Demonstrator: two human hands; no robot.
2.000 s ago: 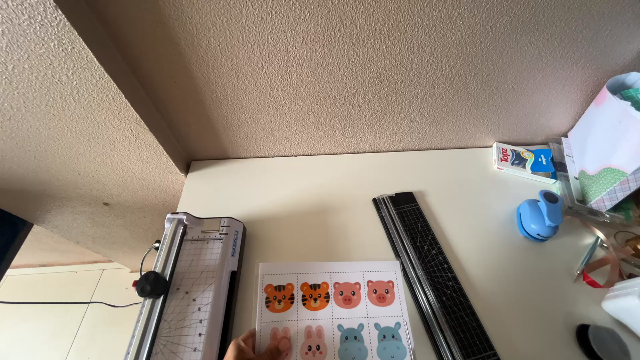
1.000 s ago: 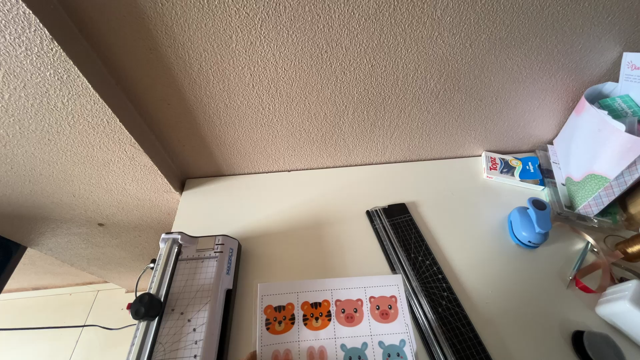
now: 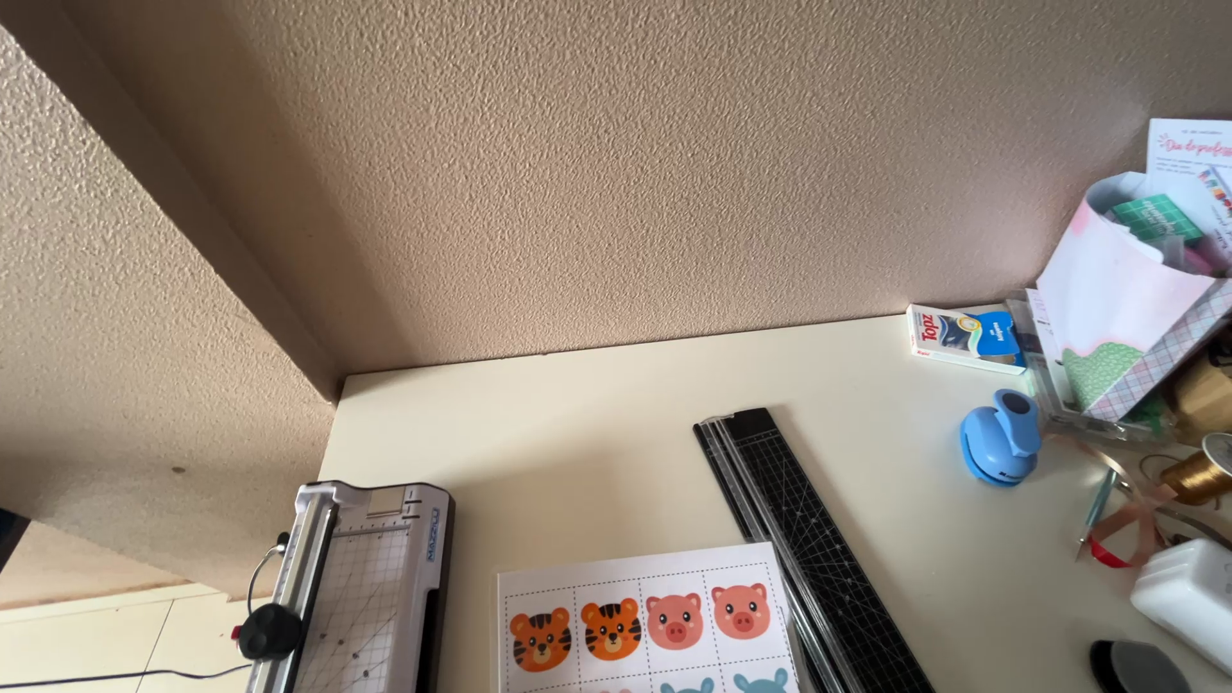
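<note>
Neither of my hands shows in the head view. A white sheet printed with animal faces [image 3: 643, 616], with tigers and pigs in its top row and dashed lines between them, lies at the bottom middle and runs out of view. Its right edge overlaps a black paper trimmer with a clear rail [image 3: 818, 539]. To the left stands a white and grey paper trimmer [image 3: 371, 597] with a black cutter knob [image 3: 269, 632] on its metal rail. The lower ends of both trimmers are cut off by the view's edge.
Right of the black trimmer sit a blue craft punch [image 3: 999, 438] and a small box [image 3: 965, 339]. Beyond are a paper bag [image 3: 1121, 289], ribbon [image 3: 1136, 529], a gold thread spool [image 3: 1198, 476] and a white object [image 3: 1189, 587]. A textured wall [image 3: 626, 173] borders the white table [image 3: 558, 414].
Two seconds ago fingers held the sheet's left part at the bottom edge; now no hand is visible. Less of the sheet shows. The view has shifted somewhat.
</note>
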